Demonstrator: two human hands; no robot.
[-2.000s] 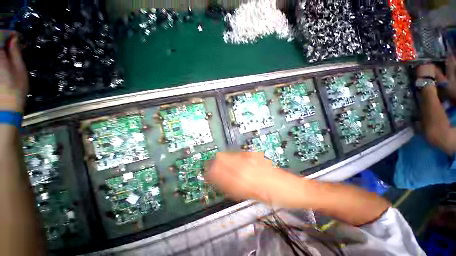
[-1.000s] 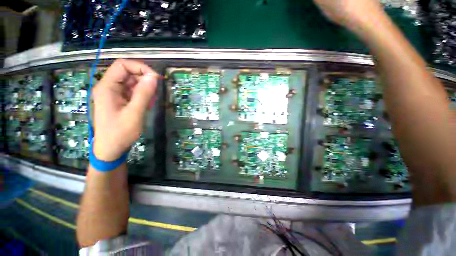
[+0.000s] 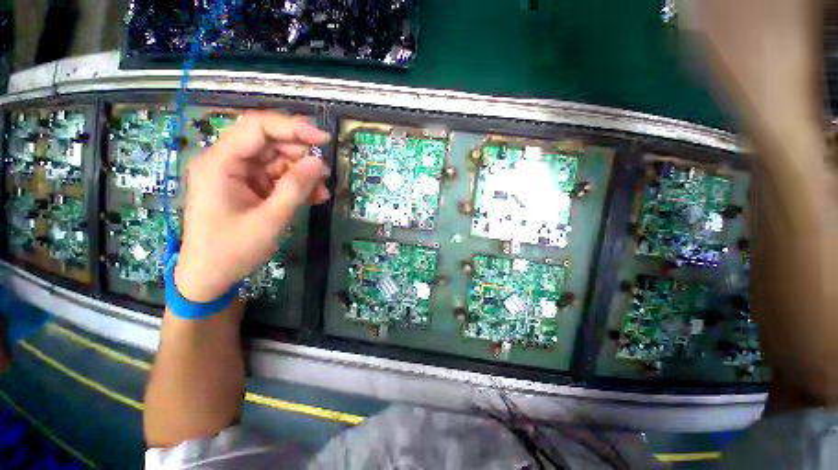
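Observation:
My left hand (image 3: pixel 253 197), with a blue wrist strap (image 3: pixel 198 298), is over the carriers left of centre. Its thumb and fingers pinch a small dark and shiny component (image 3: pixel 316 152). Right beside it is a grey-green carrier (image 3: pixel 455 240) with green circuit boards, such as the upper left board (image 3: pixel 397 179) and the glare-lit upper right board (image 3: pixel 526 195). The lower boards (image 3: pixel 390 285) bear small tilted grey-white squares. My right hand (image 3: pixel 744 27) is blurred and cut off by the top edge, over the green bench; its fingers cannot be made out.
A dark blue-black component heap (image 3: pixel 276 32) lies on the bench at the upper left. More carriers with boards stand left and right (image 3: pixel 685 220). Pale metal rails (image 3: pixel 395 90) run behind and in front. A blue cord hangs down to my left wrist. Yellow lines mark the floor.
My view has swung left since the first frame. My left hand has come over the carriers with its fingertips pinched. My right hand has moved from the boards up to the bench.

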